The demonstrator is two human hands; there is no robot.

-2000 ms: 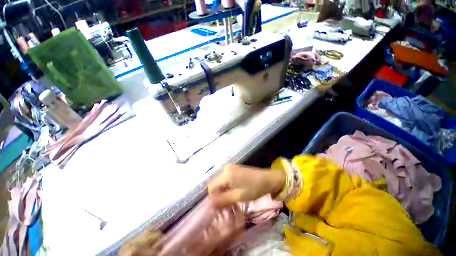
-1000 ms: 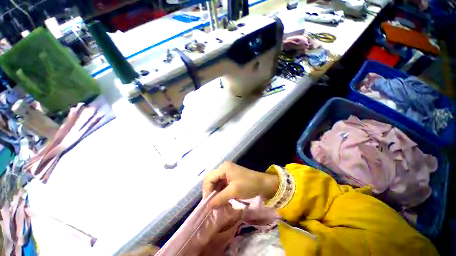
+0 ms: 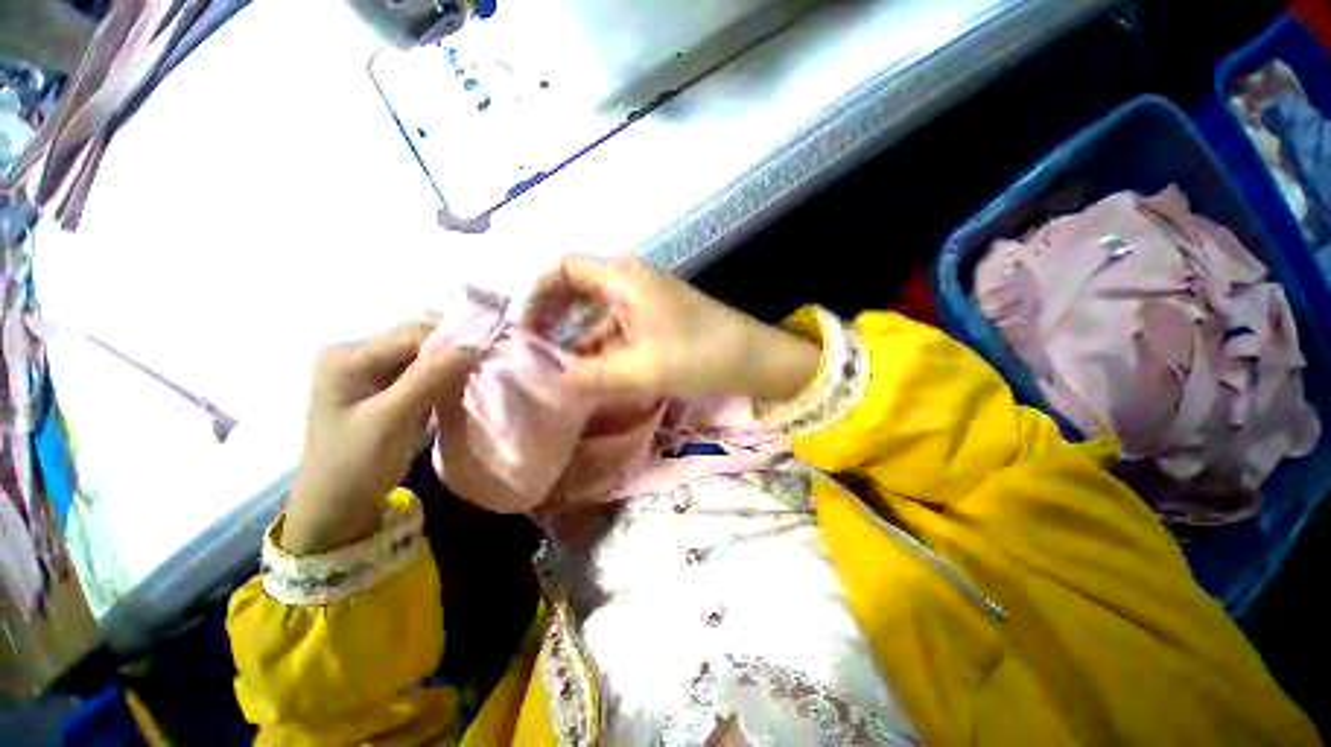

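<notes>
A pink garment piece (image 3: 511, 423) is bunched between my two hands, above my lap at the table's front edge. A small folded end of it sticks up between the fingertips. My left hand (image 3: 365, 416) pinches its left side. My right hand (image 3: 642, 329) grips its upper right side with curled fingers; something small and greyish shows inside the curl, too blurred to name. The lower part of the cloth hangs toward my lap. The sewing machine's needle area (image 3: 423, 18) is cut off by the top edge.
The white table (image 3: 175, 314) has a grey front edge and the dark-lined bed cover outline. Long pink strips (image 3: 110, 95) lie at the upper left. A blue basket (image 3: 956, 270) of pink pieces stands at the right, with another blue basket (image 3: 1238, 70) of blue cloth beyond.
The view has tilted down toward my lap. My left hand has come fully into view, and both hands now hold the pink cloth close together, higher up. The machine has mostly left the picture.
</notes>
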